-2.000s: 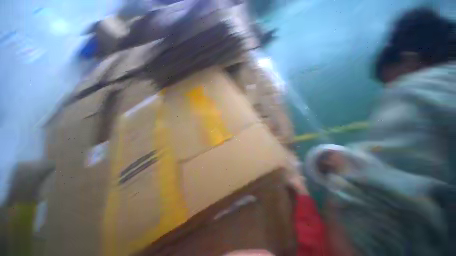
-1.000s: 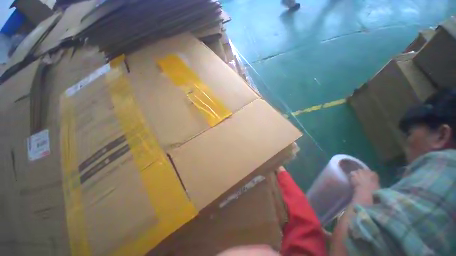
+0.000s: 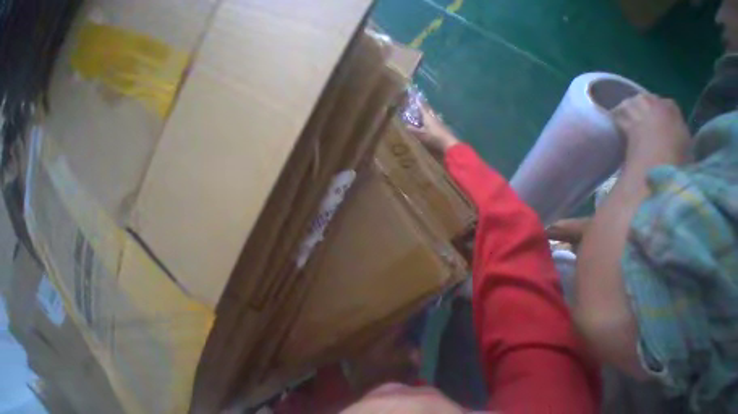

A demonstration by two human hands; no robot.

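Observation:
The stack of flattened cartons [image 3: 243, 105] fills the left and middle, with yellow tape on its top sheet and a white label on its side. My right hand [image 3: 433, 131], in a red sleeve, reaches to the far side of the stack. Its fingers are on a shiny, crumpled bit of clear film [image 3: 413, 109] at the cartons' edge and look closed on it; the hand is slightly blurred. My left hand cannot be made out; some red cloth shows low in the middle. A whitish stretch film roll [image 3: 566, 149] stands tilted right of my sleeve, held by another person's hand.
The other person, in a checked shirt [image 3: 688, 234], is close on the right, an arm beside my red sleeve. Green floor [image 3: 506, 61] with a yellow line lies beyond the stack. A blurred skin-coloured shape sits at the bottom edge.
The view has moved closer and down to the stack's right side. My right hand now shows at the cartons' far edge, with more of its red sleeve. The film roll appears higher in view.

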